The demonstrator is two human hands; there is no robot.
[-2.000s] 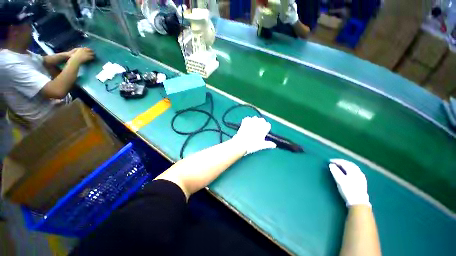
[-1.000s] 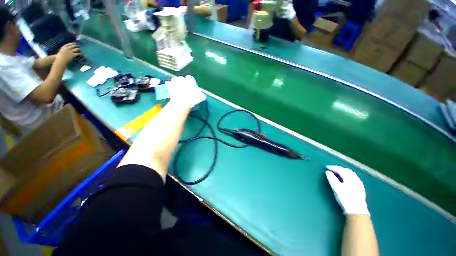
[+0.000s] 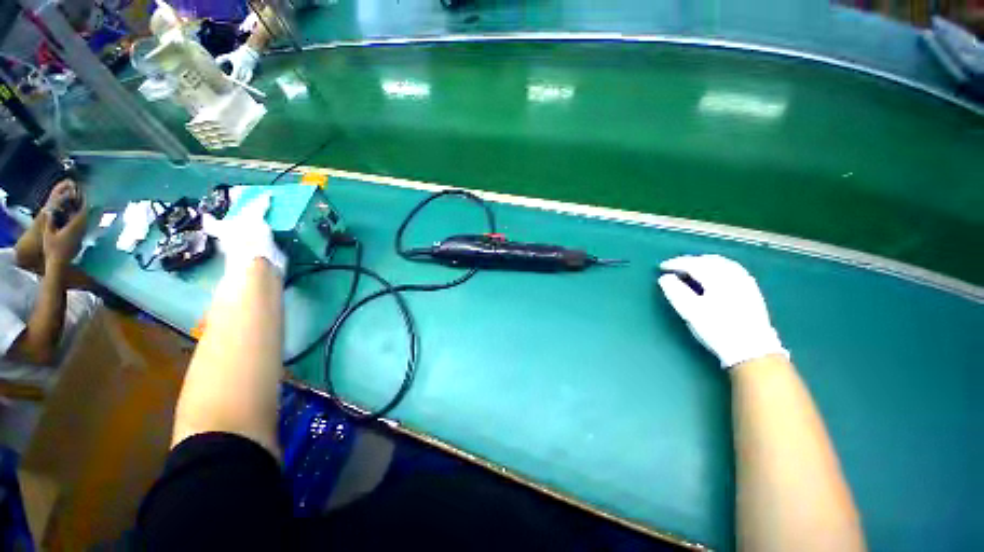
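My left hand, white-gloved, is at the left end of the teal-green power supply. Its fingers overlap the box; whether they grip it is unclear. My right hand, also gloved, rests on the bench at the right, with a small black part between thumb and fingers. The black electric screwdriver lies between my hands, its bit pointing right towards my right hand. Its cord lies in loops between the box and the screwdriver.
Several black camera modules and white pieces lie left of the box. A conveyor belt runs behind the bench, with a white camera unit on it. A person's hands are at far left. A cardboard box stands below the bench edge.
My left hand has let go of the screwdriver and moved left to the power supply, then to its left end. My right hand keeps its pose. The view has turned downward.
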